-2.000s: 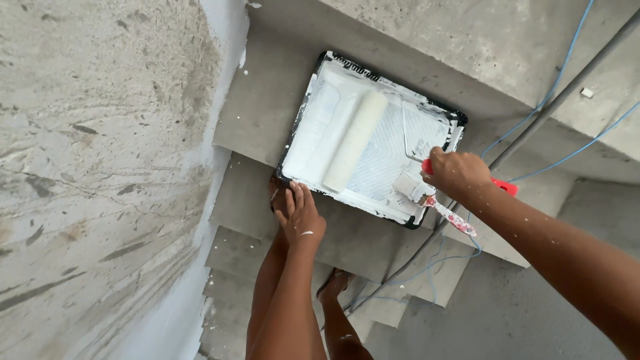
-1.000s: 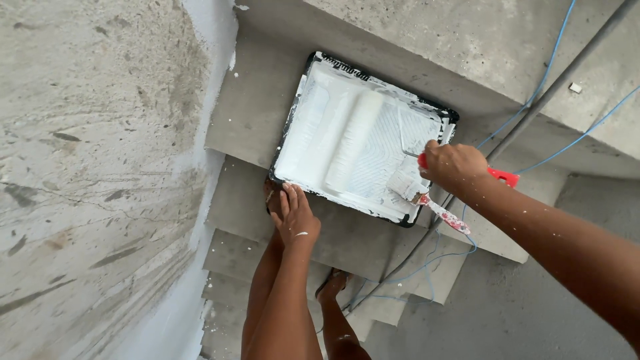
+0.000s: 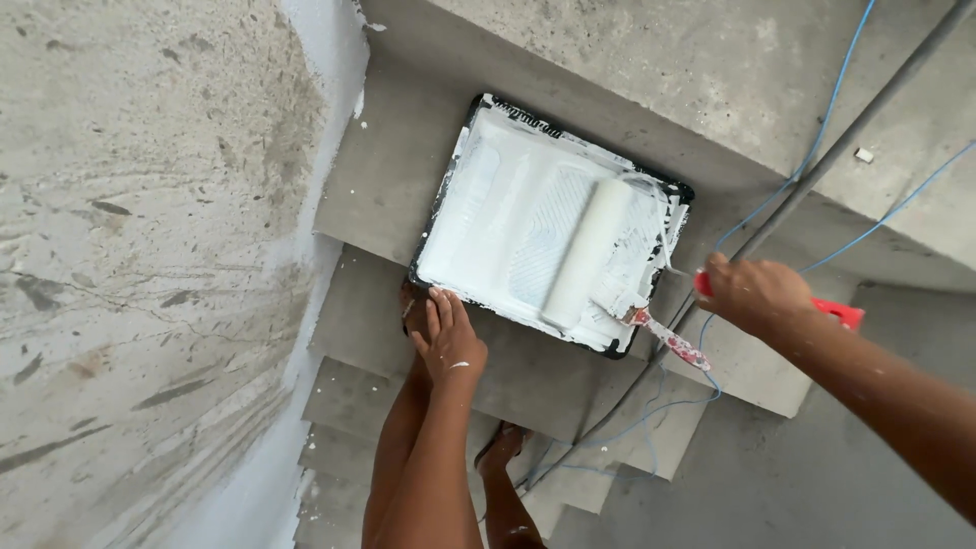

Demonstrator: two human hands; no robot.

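Observation:
A black paint tray [image 3: 526,221] coated with white paint lies on a concrete stair tread. My right hand [image 3: 755,293] grips the red handle [image 3: 837,313] of a paint roller, whose white sleeve [image 3: 589,253] rests on the ribbed part of the tray near its right side. Beside the sleeve, a paintbrush [image 3: 671,341] with a paint-spattered red and white handle lies with its bristles in the tray and its handle over the rim. My left hand [image 3: 451,339] touches the tray's lower left edge with its fingertips; the thumb's hold is not clear.
Concrete steps [image 3: 457,366] descend toward my feet [image 3: 503,448]. On the left rises a rough wall [image 3: 152,229] with a white-painted strip along the stairs. A grey conduit [image 3: 846,137] and thin blue cables [image 3: 900,210] cross the steps at right. A small white chip [image 3: 864,155] lies on an upper tread.
The roller sleeve has moved right across the tray, from its middle to nearer the brush, and my right hand has moved right with the handle. My left hand stays at the tray's edge.

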